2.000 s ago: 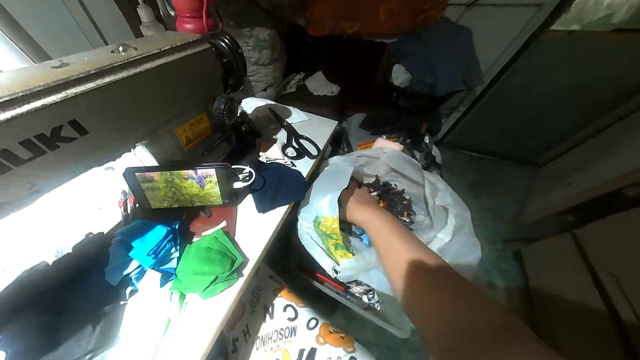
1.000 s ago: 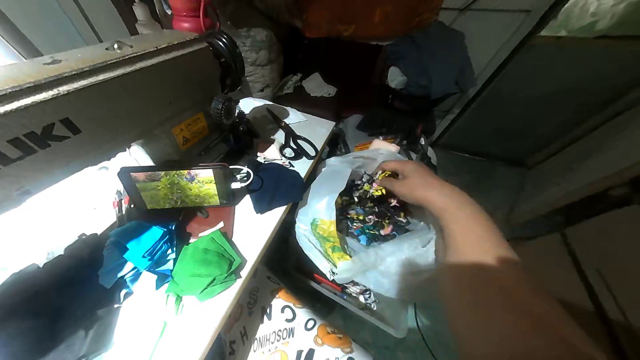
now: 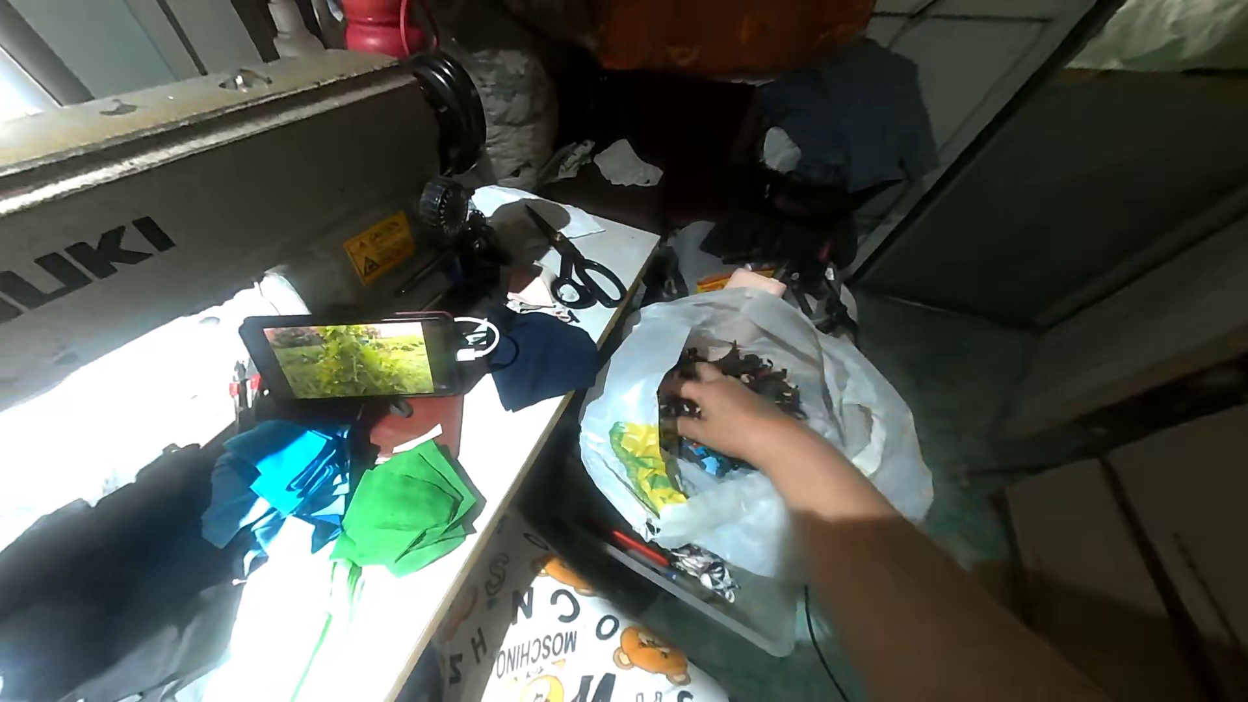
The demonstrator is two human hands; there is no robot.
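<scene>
My right hand (image 3: 731,414) reaches into a white plastic bag (image 3: 877,458) to the right of the sewing table. Its fingers are spread and partly sunk among small dark scraps (image 3: 760,380); whether they hold any is hidden. Bits of blue show just below the palm. My left hand is out of the picture. On the table lie black-handled scissors (image 3: 585,278), a folded navy cloth (image 3: 546,361), green cloth pieces (image 3: 409,507) and blue cloth pieces (image 3: 292,473). A phone (image 3: 351,359) with a lit screen and a white plug leans before the sewing machine (image 3: 195,185).
Under the bag stands a translucent plastic bin (image 3: 741,624) holding a red item. The table edge (image 3: 487,546) runs close by the bag's left side. Patterned fabric (image 3: 575,634) covers something below. Dark cloth (image 3: 88,585) lies at the far left, and cardboard (image 3: 1082,526) stands at right.
My right hand was deep in the bag two seconds ago, then at its upper right rim with multicoloured scraps in view. It has since moved left and down, back among the scraps.
</scene>
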